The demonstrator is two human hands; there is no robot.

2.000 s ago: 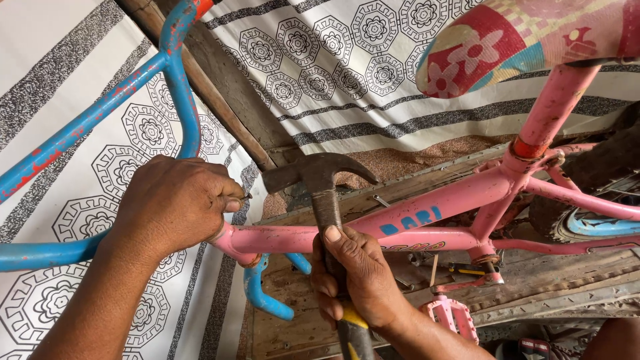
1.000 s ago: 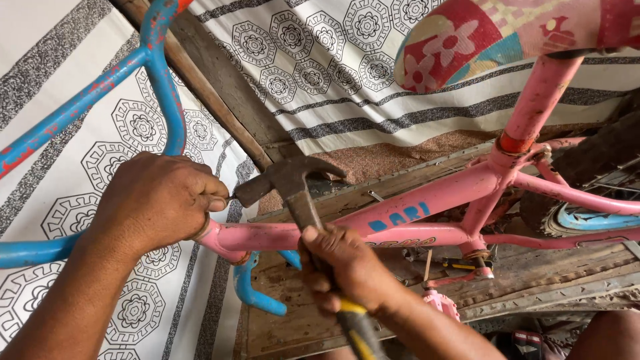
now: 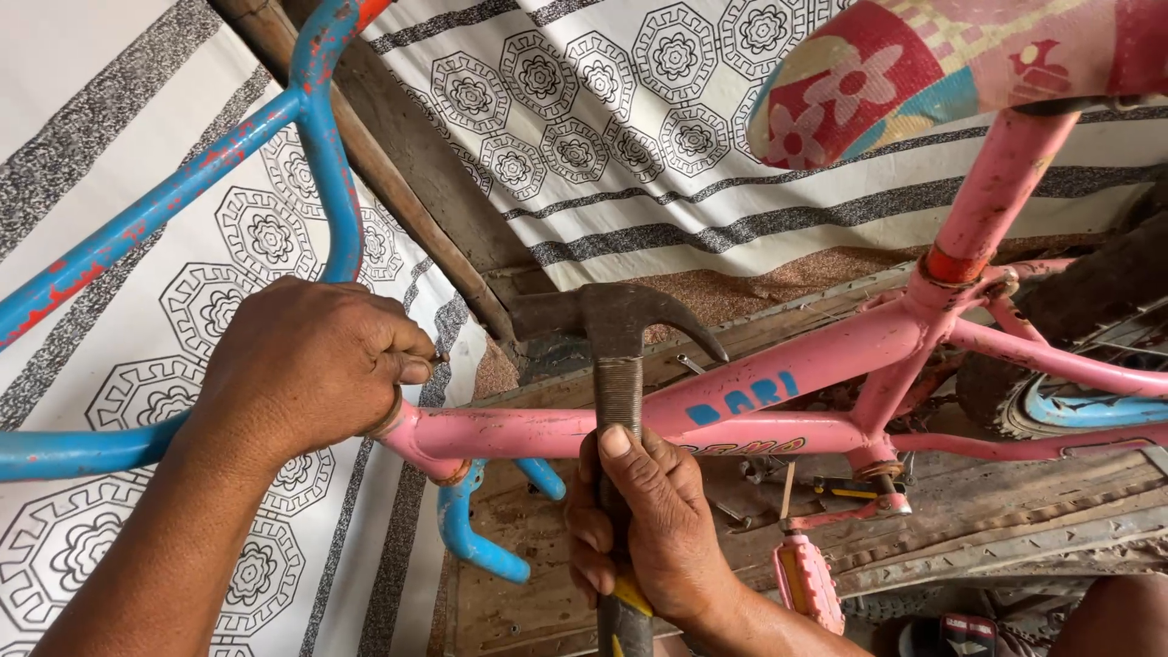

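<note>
My right hand (image 3: 648,529) is closed round the handle of a claw hammer (image 3: 616,315). The hammer stands upright in front of a pink bicycle frame (image 3: 511,432), its striking face turned left toward my other hand. At the frame's head tube, my left hand (image 3: 319,365) is curled beside the blue handlebar (image 3: 333,182). A small dark tip (image 3: 443,358) shows between its thumb and forefinger; the rest of that piece is hidden. The blue fork (image 3: 465,529) comes out below the head tube.
A patterned saddle (image 3: 876,82) is at the upper right, above the rear wheel (image 3: 1013,383). Loose tools, one a small wrench (image 3: 691,364), lie on the wooden boards (image 3: 547,584). A pink pedal (image 3: 808,584) hangs low. Patterned cloth (image 3: 584,82) hangs behind.
The hammer's head has tilted from slanting to nearly level and stands a little apart from my left hand, where one second ago it was close to the fingers. My left hand stays at the head tube.
</note>
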